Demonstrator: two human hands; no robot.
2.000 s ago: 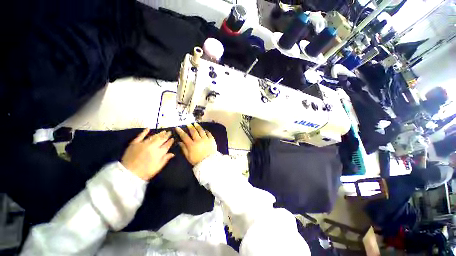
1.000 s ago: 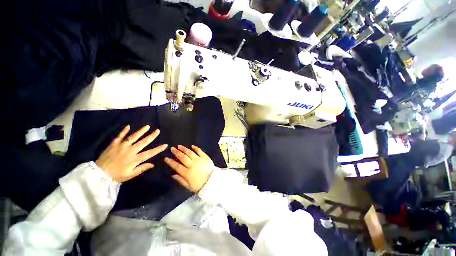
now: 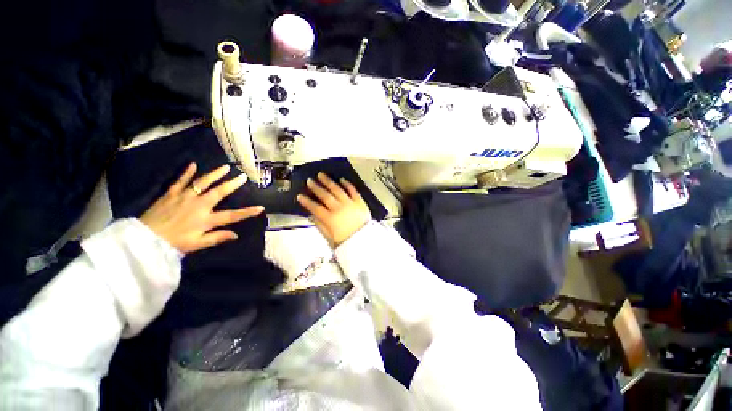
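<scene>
Black cloth [image 3: 144, 177] lies on the bed of the cream-white sewing machine [image 3: 345, 120] and passes under the needle area [image 3: 271, 178] at the head's left end. My left hand [image 3: 199, 210] lies flat on the cloth, fingers spread, left of the needle area, a ring on one finger. My right hand [image 3: 335, 209] rests palm down on the cloth's right part, just right of the needle area, its fingers a little apart. Neither hand grips anything. The needle tip and presser foot are too small to make out clearly.
A stack of dark grey-black cut pieces [image 3: 491, 241] lies right of the bed, under the motor end. A big black garment heap [image 3: 64, 104] fills the left and back. A pale pink spool [image 3: 292, 38] stands behind the head. A teal ridged tray [image 3: 595, 193] and a wooden stool [image 3: 584, 315] are at right.
The cloth has moved further under and behind the needle area, baring pale table in front. Both hands have moved closer to the needle area, staying flat. The machine appears larger and nearer.
</scene>
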